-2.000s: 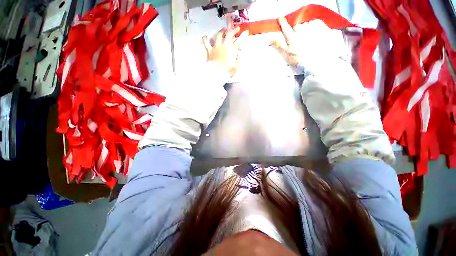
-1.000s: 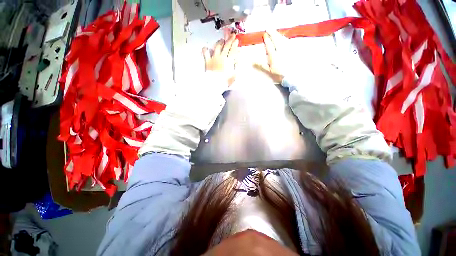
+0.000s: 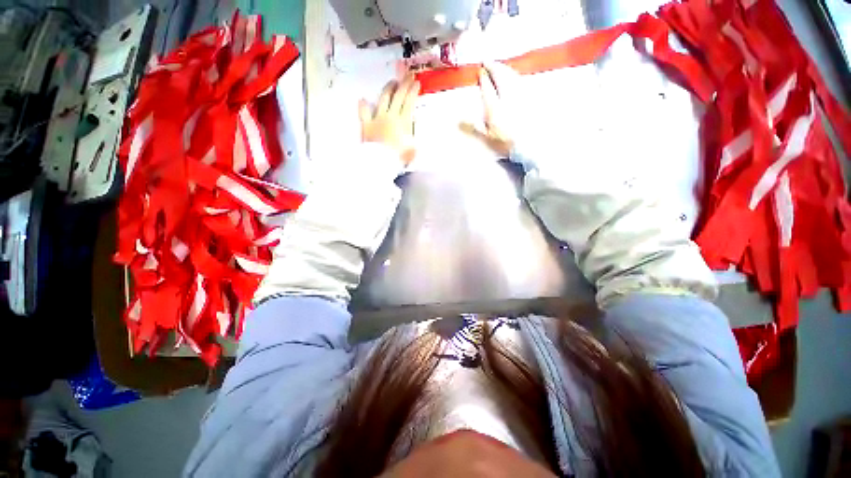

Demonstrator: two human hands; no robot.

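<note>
A red strip [image 3: 560,56] lies flat on the white machine bed [image 3: 327,103]. It runs from the needle area [image 3: 415,58] at top centre to the right pile. No pale line shows on it. My left hand [image 3: 390,117] lies flat with fingers spread, its fingertips at the strip's left end just below the needle area. My right hand [image 3: 493,112] rests with its fingertips on the strip, a little to the right, pressing it to the bed. Bright glare washes out parts of both hands. Neither hand closes around the strip.
A tangled pile of red strips with pale stripes [image 3: 187,196] hangs at the left over a carton [image 3: 110,317]. Another pile [image 3: 774,159] hangs at the right edge. The white machine head [image 3: 411,17] is above the needle. A grey panel [image 3: 467,243] lies nearest me.
The strip has straightened and its right part now reaches the right pile. My right hand has moved left, closer to my left hand. The view has shifted slightly, showing more of the machine head.
</note>
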